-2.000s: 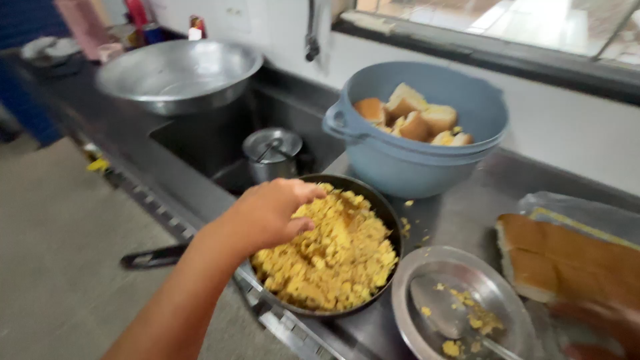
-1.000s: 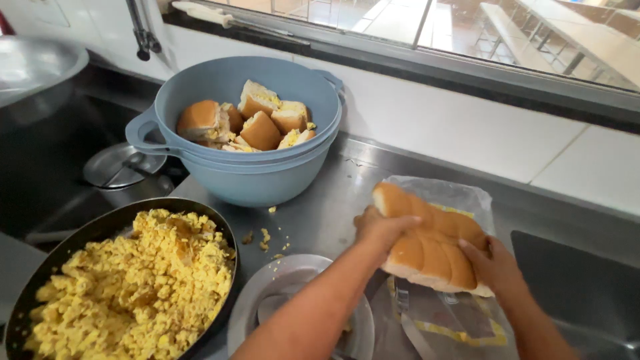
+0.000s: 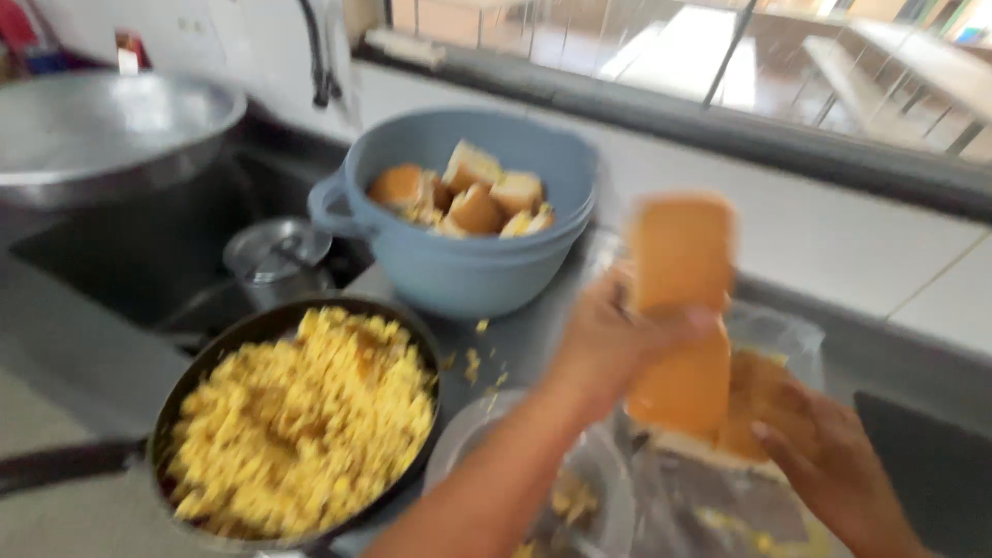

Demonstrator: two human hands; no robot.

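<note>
Blurred by motion, my left hand (image 3: pixel 612 333) grips a strip of soft bread rolls (image 3: pixel 682 256), raised and tilted upright. My right hand (image 3: pixel 821 449) holds the other joined rolls (image 3: pixel 763 395) lower down, over a clear plastic bag (image 3: pixel 802 333). Left of my hands, a metal plate (image 3: pixel 446 449) with egg bits lies partly behind my left forearm. A black frying pan (image 3: pixel 159 446) full of scrambled egg (image 3: pixel 302 418) stands at lower left. Behind it, a blue-grey plastic bowl (image 3: pixel 480 271) contains pieces of bread roll (image 3: pixel 474 208).
A sink (image 3: pixel 101 248) at the left has a lidded metal pot (image 3: pixel 279 252) in it. A wide aluminium basin (image 3: pixel 116 132) sits at the far left, and a black tap (image 3: pixel 316 54) is on the wall. Egg crumbs (image 3: pixel 473 364) dot the steel counter.
One second ago both hands held the rolls as one flat block; now part of it is lifted upright in my left hand. At two seconds, my left hand was over the pan.
</note>
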